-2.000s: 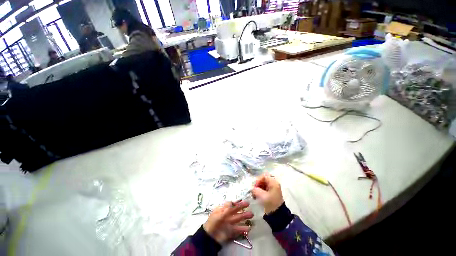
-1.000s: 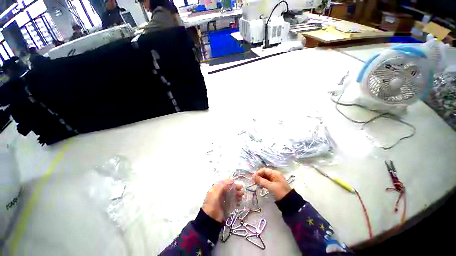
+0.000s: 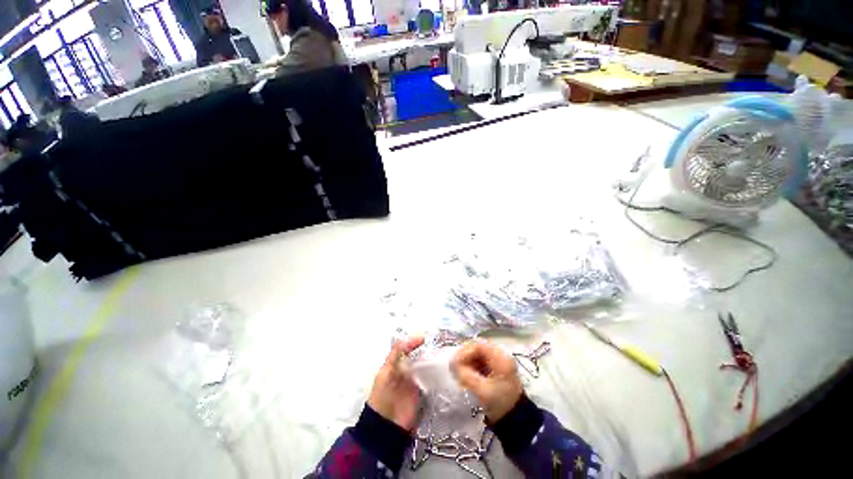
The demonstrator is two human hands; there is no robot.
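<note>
My left hand [image 3: 396, 385] and my right hand [image 3: 488, 376] are close together at the bottom middle. A thin clear poly bag [image 3: 437, 374] is stretched between their fingers, blurred. Silver metal buckles [image 3: 449, 449] lie in a loose group on the table below and between my hands. Another metal buckle [image 3: 534, 357] lies just right of my right hand. Large clear poly bags of metal hardware [image 3: 533, 285] lie beyond my hands.
Empty clear bags [image 3: 210, 351] lie at left. A yellow-handled pointed tool [image 3: 641, 358] and red-corded snips [image 3: 736, 348] lie at right. A desk fan [image 3: 734, 159] with a cord stands beyond. Stacked black pieces [image 3: 215, 168] stand at back left. A person [image 3: 309, 42] is behind them.
The buckles have come onto the table below my hands since the first frame. Since the second, a bag has become visible stretched between my hands, and my right hand has moved slightly left and down.
</note>
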